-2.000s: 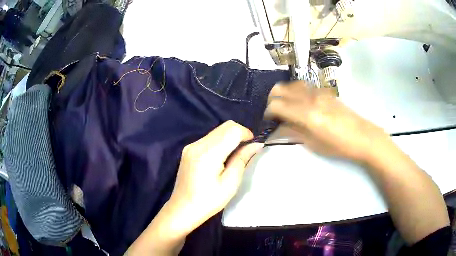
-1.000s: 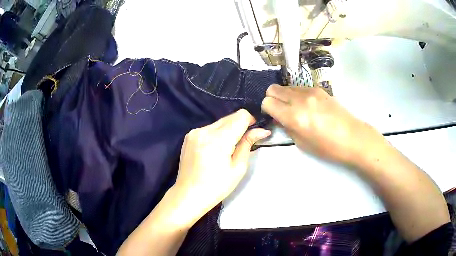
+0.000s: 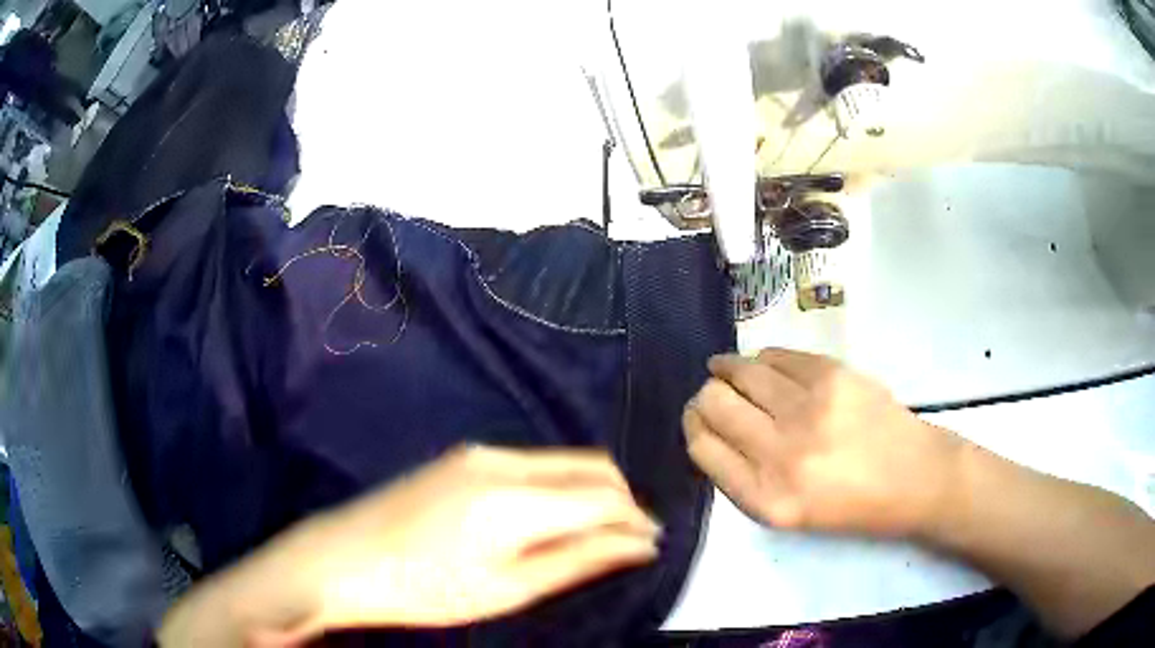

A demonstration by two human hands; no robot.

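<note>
A dark navy to purplish denim garment [image 3: 418, 392] lies left of the needle, with loose orange-gold thread tails on it. Its folded waistband [image 3: 671, 317] runs from the presser foot area down toward the front edge. My left hand [image 3: 469, 538], blurred, lies over the lower part of the garment near the waistband; whether its fingers grip cloth is unclear. My right hand [image 3: 817, 443] has curled fingers at the right edge of the waistband, below the needle; the fingertips touch the cloth edge. The needle tip is hidden behind the pale guard [image 3: 722, 139].
The cream sewing machine head [image 3: 1013, 114] stands at upper right with tension knobs [image 3: 856, 76]. The white machine bed [image 3: 937, 279] lies under it, with a dark seam line. A pale grey-blue cloth part [image 3: 63, 443] bulges at far left. Dark cloth and clutter are at upper left.
The waistband, earlier bunched between my hands, now lies flatter and extends toward the front. My left hand has moved down and lies flatter. My right hand has moved down, away from the needle.
</note>
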